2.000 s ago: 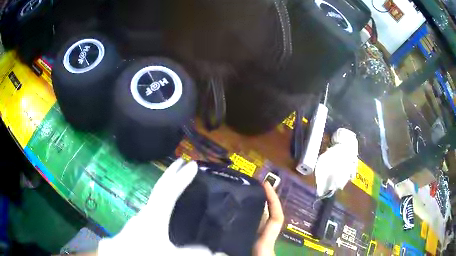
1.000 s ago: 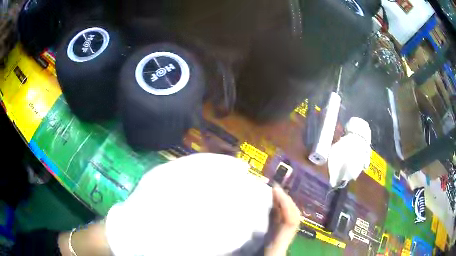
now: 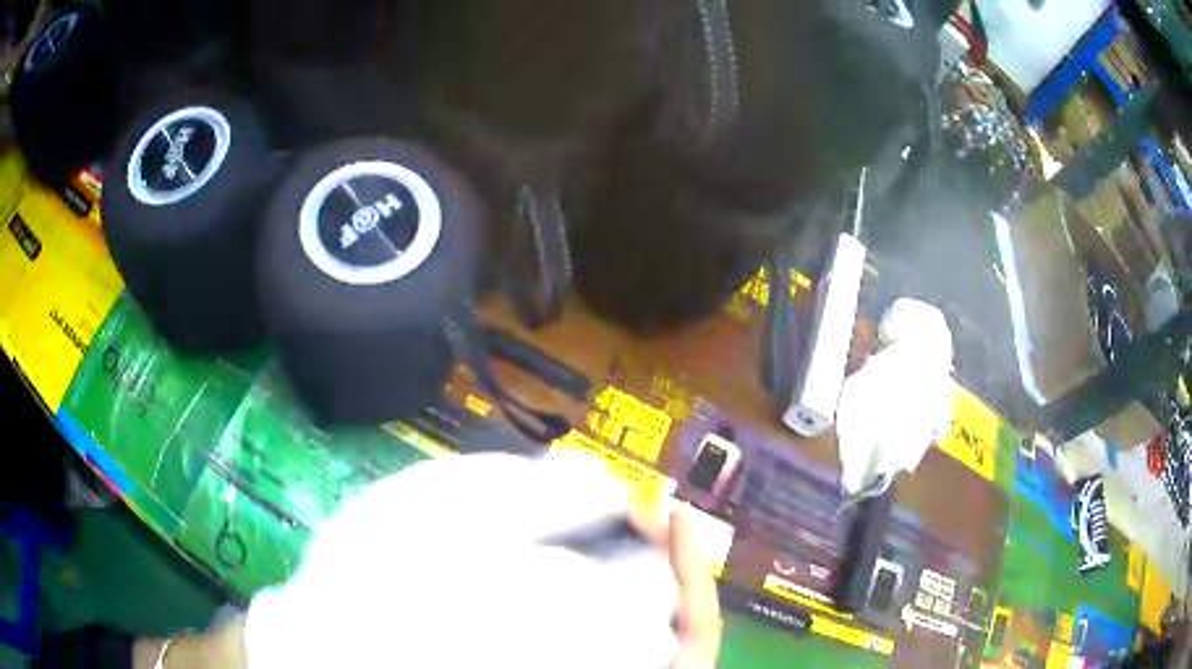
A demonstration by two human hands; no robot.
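Note:
My left hand [image 3: 445, 575] wears a white glove, overexposed, at the bottom centre. It covers most of a black piece [image 3: 604, 533], of which only a dark sliver shows. The glove's fingers cannot be made out. My right hand [image 3: 695, 595] shows only as bare fingers at the piece's right side, its rest hidden or cut off by the lower edge. Just beyond stand black rounded pieces, the nearest [image 3: 366, 314] with a white-ringed disc and lettering facing up, and another [image 3: 183, 248] to its left.
A large dark pile [image 3: 628, 144] fills the top centre. Right of it lie a white rod-handled tool [image 3: 829, 333], a crumpled white bundle [image 3: 897, 399] and a black handle [image 3: 863, 549]. A small striped bundle [image 3: 1090, 523] and a brown carton [image 3: 1065, 294] are at the right.
Two seconds ago the black piece was plainly visible between both hands; the white glove now covers most of it. Since one second ago a dark sliver shows again, and the view has shifted slightly.

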